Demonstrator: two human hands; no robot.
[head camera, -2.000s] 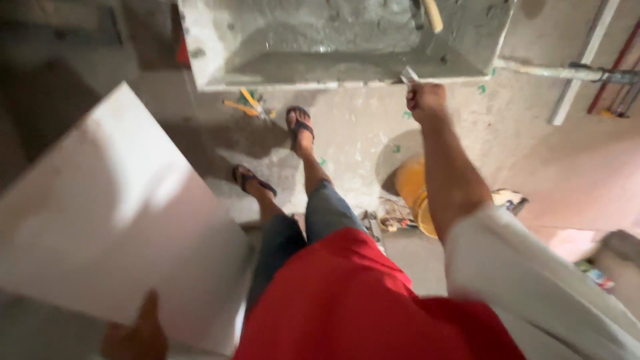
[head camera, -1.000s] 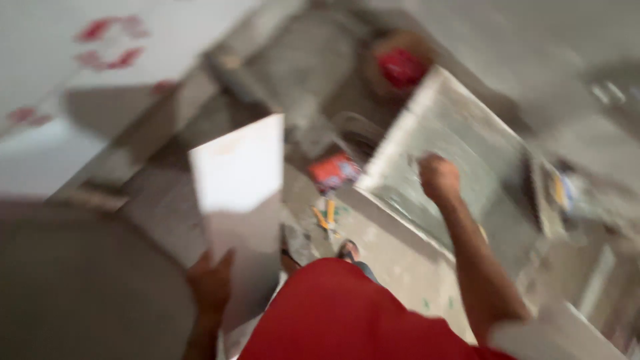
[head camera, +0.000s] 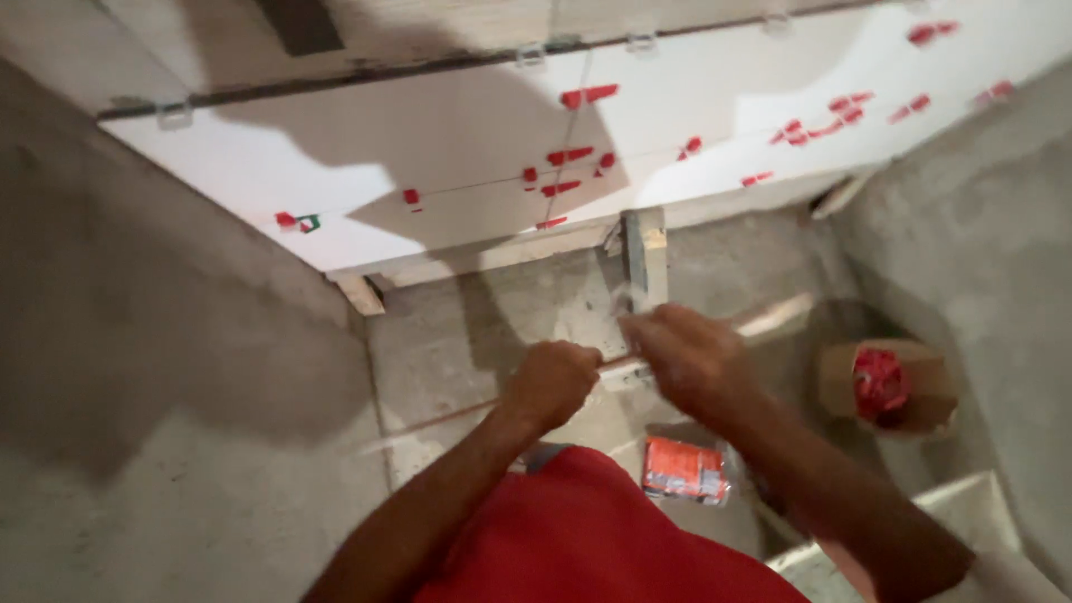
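Note:
My left hand (head camera: 554, 381) is closed on a long thin brownish piece (head camera: 465, 412), which runs slantwise below the tiled wall. It may be a strip or a slab seen edge-on; I cannot tell which. My right hand (head camera: 691, 356), blurred, is bent just to the right of the left hand, over the same piece. Whether it grips the piece or a small tool is unclear. Beyond the hands, large white wall tiles (head camera: 469, 142) carry red wedges (head camera: 589, 95) and clear clips (head camera: 531, 56) along their joints.
A wooden support (head camera: 646, 260) stands beneath the tiles' lower edge. On the right are an open cardboard box (head camera: 930, 377) with red pieces and an orange packet (head camera: 685, 471). A pale trough (head camera: 963, 494) lies at lower right, and bare grey walls flank the tiles.
The view has swung strongly to the tiled wall. My right hand has come from over the trough to beside my left. The broad white face of the slab near my left hand no longer shows.

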